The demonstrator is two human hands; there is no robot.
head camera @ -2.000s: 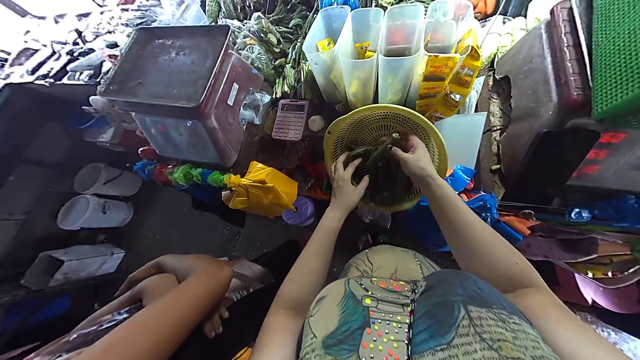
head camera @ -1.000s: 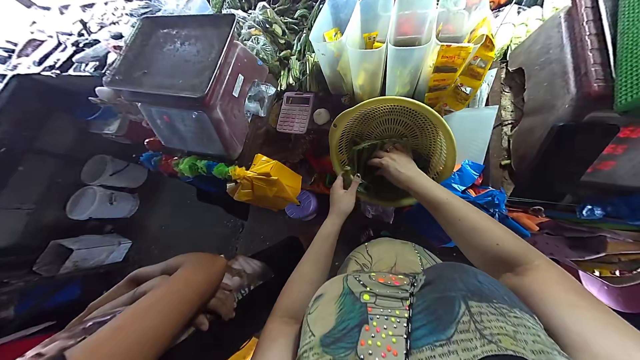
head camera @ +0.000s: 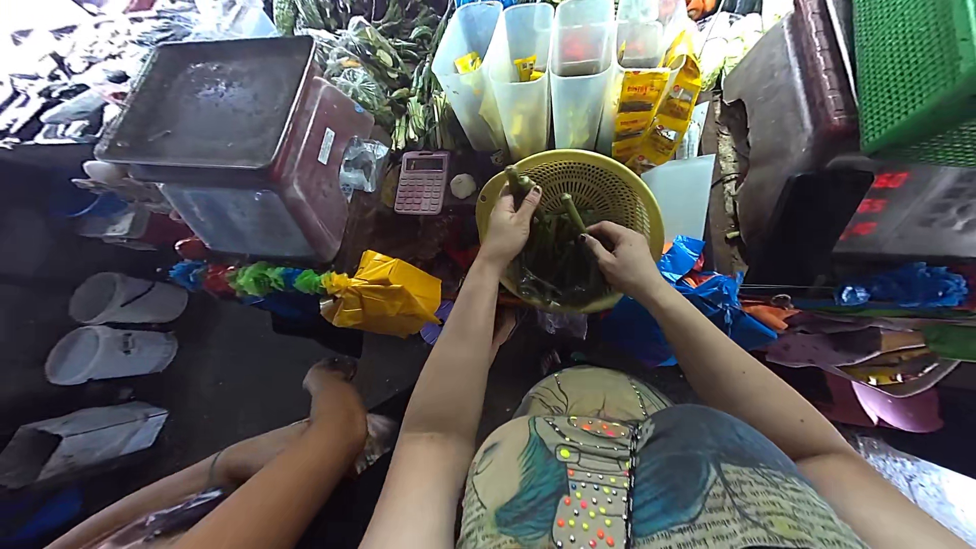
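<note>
A round yellow plastic colander (head camera: 652,206) stands before me, tilted a little, with dark green vegetables (head camera: 560,263) and some clear plastic inside. At its left side, my left hand (head camera: 512,221) grips a green vegetable stalk (head camera: 518,181) that points up above the rim. My right hand (head camera: 619,255), over the right part of the colander, has its fingertips on another green stalk (head camera: 572,212). Most of the vegetables' length lies in shadow, and I cannot tell their kind.
Behind the colander stand clear plastic holders (head camera: 583,84) with yellow sachets (head camera: 640,99). A pink calculator (head camera: 422,183) and a lidded plastic bin (head camera: 229,152) are to the left. Yellow bags (head camera: 393,293) and blue bags (head camera: 732,313) hang at the edge. Another person's arm (head camera: 305,457) is at lower left.
My hands have moved apart, and the left one has risen to the colander's left rim with a stalk. The other person's arm has shifted toward the right.
</note>
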